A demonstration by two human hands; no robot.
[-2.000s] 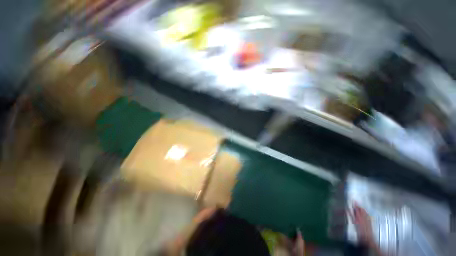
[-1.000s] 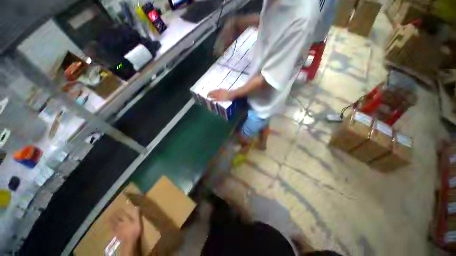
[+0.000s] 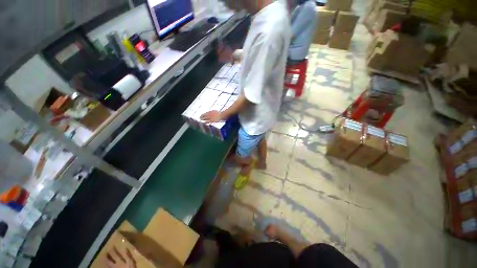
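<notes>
An open brown carton stands on the green bench surface at the bottom left, with its flaps up and its lower part cut off by the frame edge. My left hand lies against the carton's left flap with its fingers spread, partly cut off. A blurred skin-coloured shape shows at the bottom centre near my dark clothing. I cannot tell whether it is my right hand.
A person in a white shirt touches a block of white-topped boxes on the green bench. The shelf holds a monitor and label printer. Taped cartons and red stools stand on the floor.
The view has steadied and shifted. The carton now sits lower in the picture. My left hand appears lower, still at the carton. The other person's hand remains on the box block.
</notes>
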